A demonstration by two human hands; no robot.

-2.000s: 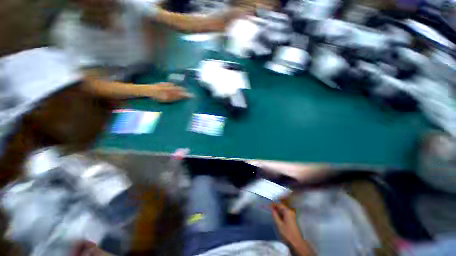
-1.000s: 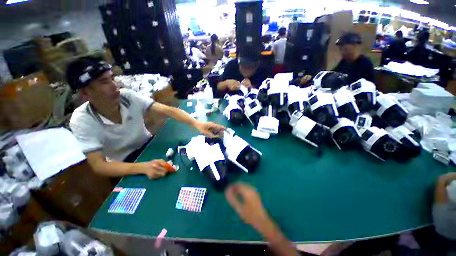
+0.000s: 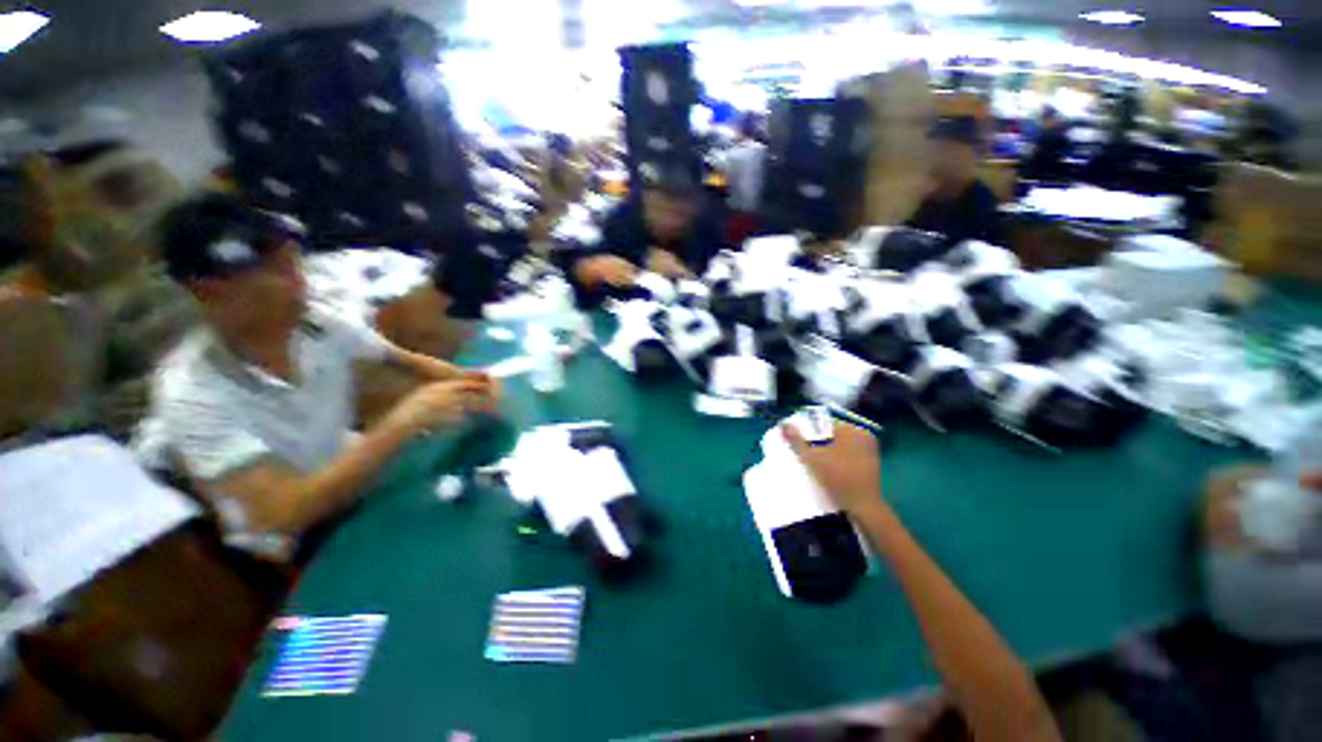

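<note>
A white security camera with a round black front [image 3: 805, 529] is just in front of me over the green table. My right hand [image 3: 838, 461] grips its white upper end, with the black front pointing down towards me. I cannot tell if it touches the table. Another white and black camera [image 3: 573, 486] lies to its left on the table. Two sticker sheets with rows of coloured dots, one at left [image 3: 326, 655] and one beside it [image 3: 537, 625], lie near the front edge. My left hand is not in view. The picture is somewhat blurred.
Many cameras [image 3: 942, 341] are heaped across the far side of the green table [image 3: 696, 638]. A person in a white shirt [image 3: 276, 420] sits at left, hands over the table. Others sit behind the heap. A hand and white item [image 3: 1276, 515] show at the right edge.
My right hand has moved right and away from me and taken hold of a camera. That camera now stands apart from the left one. The neighbour's hands have drawn back together.
</note>
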